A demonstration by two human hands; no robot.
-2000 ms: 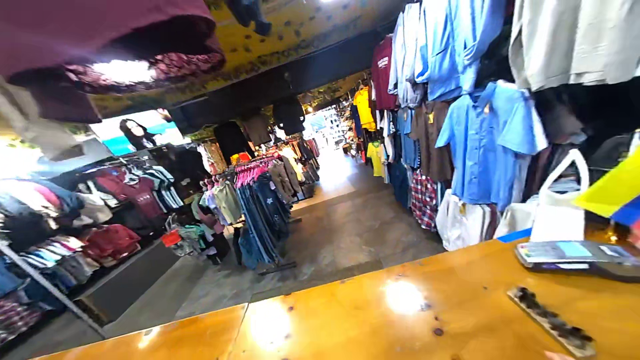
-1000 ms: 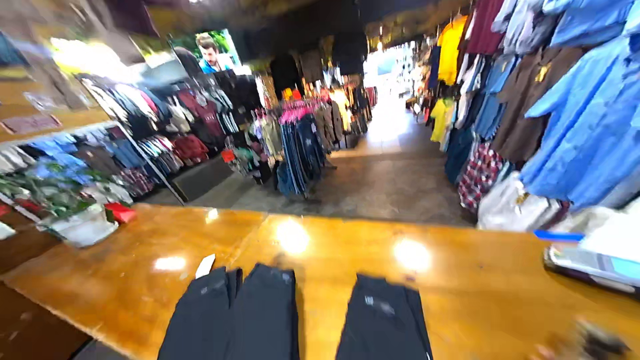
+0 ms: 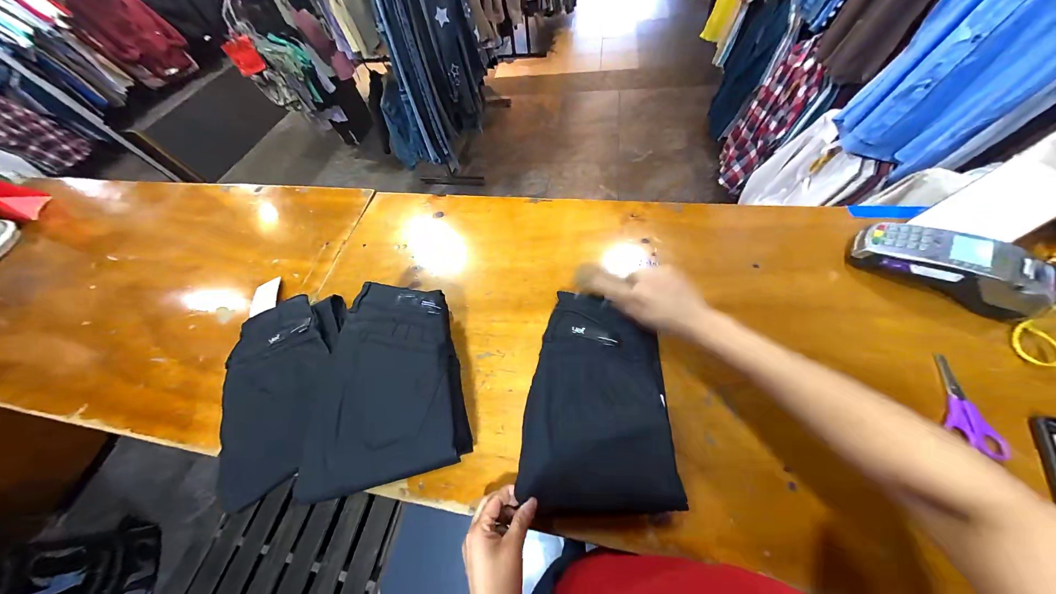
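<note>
Folded black trousers lie on the wooden counter in front of me, waistband toward the far side. My left hand pinches their near left corner between thumb and fingers. Over the waistband's right end is my right hand, blurred; its fingertips are around something small and brownish that I cannot make out, and whether it touches the cloth is unclear. To the left lie two more folded black trousers, one partly over the other, with a white tag at the far edge.
On the right of the counter are a card terminal, purple-handled scissors and a yellow cord loop. A black slatted surface is below the near edge. Clothes racks stand beyond the counter.
The view has tilted down. Both my hands now show at the single folded trousers; a second ago only a blurred hand was at the lower right.
</note>
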